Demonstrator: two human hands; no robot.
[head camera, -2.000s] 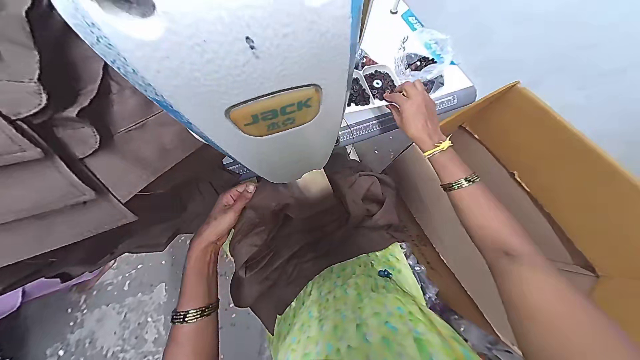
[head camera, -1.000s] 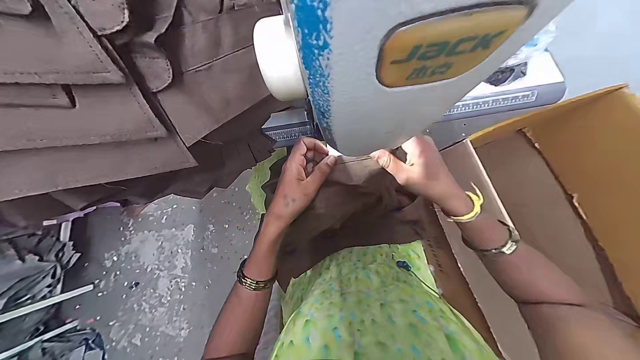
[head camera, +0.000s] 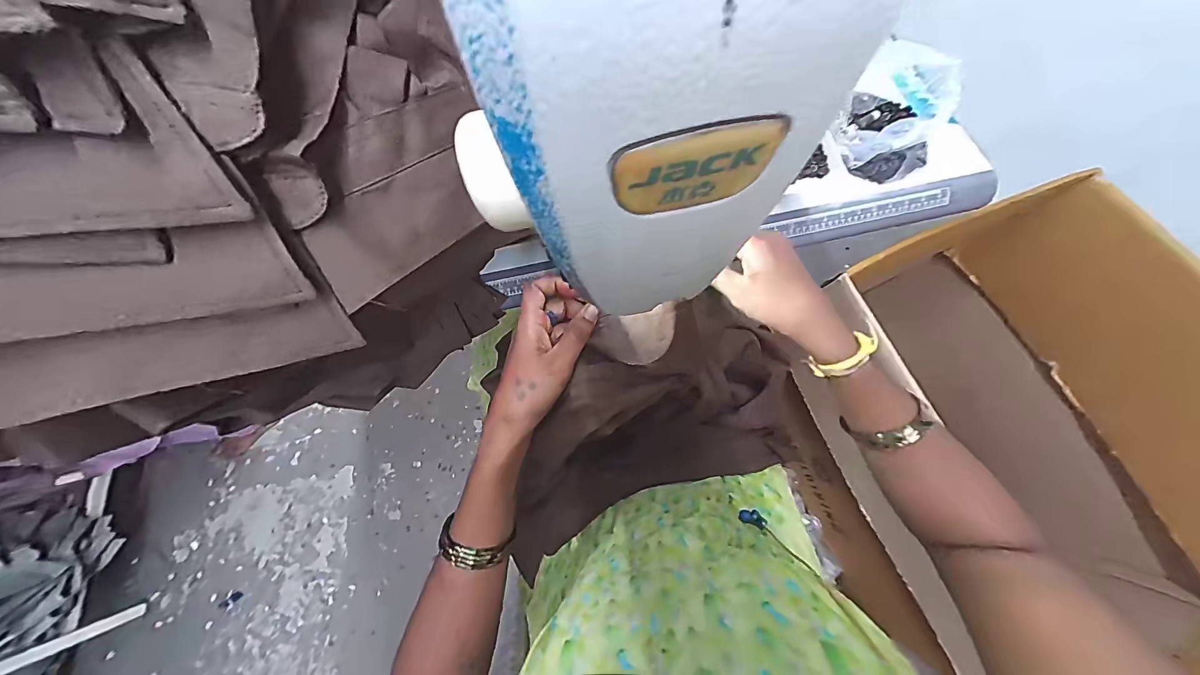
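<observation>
A white and blue Jack sewing machine head (head camera: 656, 84) hangs over the work, hiding its needle area. Dark brown cloth (head camera: 637, 422) lies across the lap below it, with a light curved piece (head camera: 642, 335) showing at the machine's lower tip. My left hand (head camera: 548, 352) pinches the cloth's edge between thumb and fingers, left of that tip. On the other side, my right hand (head camera: 773, 281) is at the cloth's upper right edge, its fingertips partly hidden behind the machine, so its grip cannot be told.
Brown cut cloth pieces (head camera: 141, 281) are piled at the left. An open cardboard box (head camera: 1031, 347) stands at the right. Plastic bags with dark small items (head camera: 886, 141) rest on the machine table (head camera: 966, 183) behind. White handwheel (head camera: 489, 171) juts out leftward.
Two seconds ago my right hand was at the dark small items; one second ago both hands pinched the cloth edge near each other. Now they are farther apart. The view has shifted.
</observation>
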